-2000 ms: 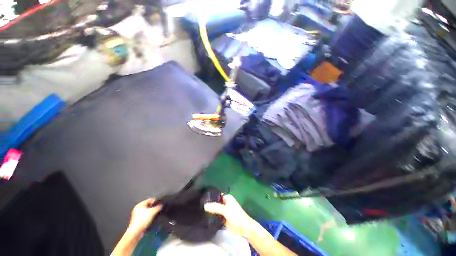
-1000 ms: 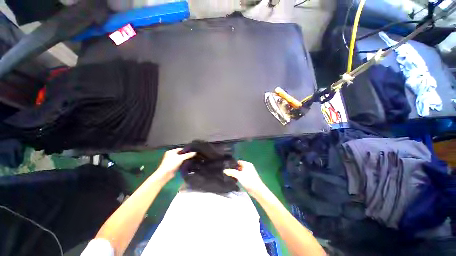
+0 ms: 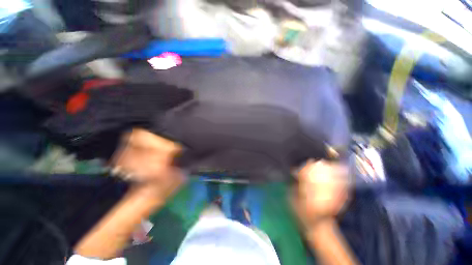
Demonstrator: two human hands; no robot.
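A black garment (image 3: 233, 132) is stretched between my two hands over the near part of the dark grey padded table (image 3: 259, 77). The whole view is blurred by motion. My left hand (image 3: 147, 158) grips the garment's left end. My right hand (image 3: 323, 189) grips its right end. The garment hides the place where the iron lay, and I cannot make out the iron.
A black stack (image 3: 119, 106) lies at the left, with something red (image 3: 77, 102) by it. A blue bar (image 3: 181, 47) and a pink-white card (image 3: 165, 61) lie at the table's far edge. The yellow hose (image 3: 398, 85) hangs at the right. Grey garments (image 3: 422, 222) are piled lower right.
The black garment was bunched near my body and is now spread wide between my hands. My hands have moved apart and forward over the table's near edge. The camera view has shifted.
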